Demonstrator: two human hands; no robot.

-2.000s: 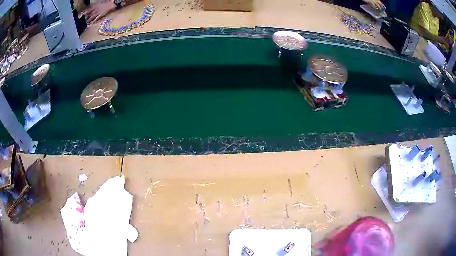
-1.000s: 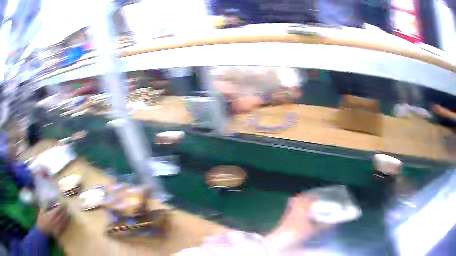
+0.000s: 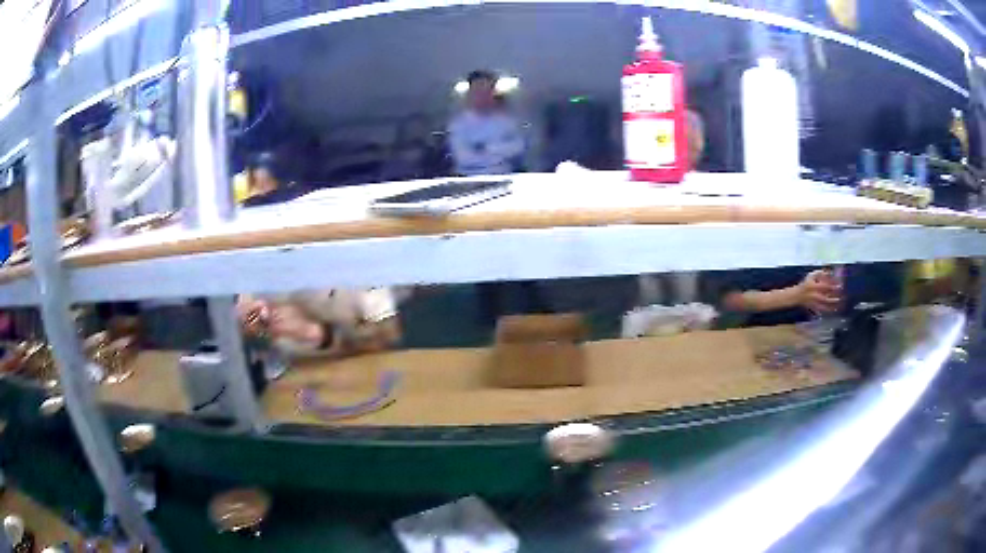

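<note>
Neither of my hands shows. A pale rectangular plate [image 3: 456,527] is low in the centre over the green belt, cut off by the bottom edge; what is on it is too blurred to tell. Round disc workpieces stand on the belt: a copper one [image 3: 239,508] at lower left, a pale one [image 3: 578,443] right of centre, and a blurred one [image 3: 627,486] just below that. A smaller disc [image 3: 137,435] is further left. A large blurred, bright, shiny shape [image 3: 811,454] covers the lower right.
A shelf [image 3: 519,239] crosses above the belt, holding a red nozzle bottle [image 3: 653,121], a white bottle [image 3: 770,127], a flat dark-topped object [image 3: 441,196] and a pegged strip [image 3: 895,190]. Metal posts [image 3: 81,367] stand left. A cardboard box [image 3: 540,350] and workers' hands [image 3: 818,292] are at the far bench.
The view has swung up from the near bench to the shelf. The hand with a pale plate over the belt, seen a second ago, is out of view. A pale plate now shows low in the centre.
</note>
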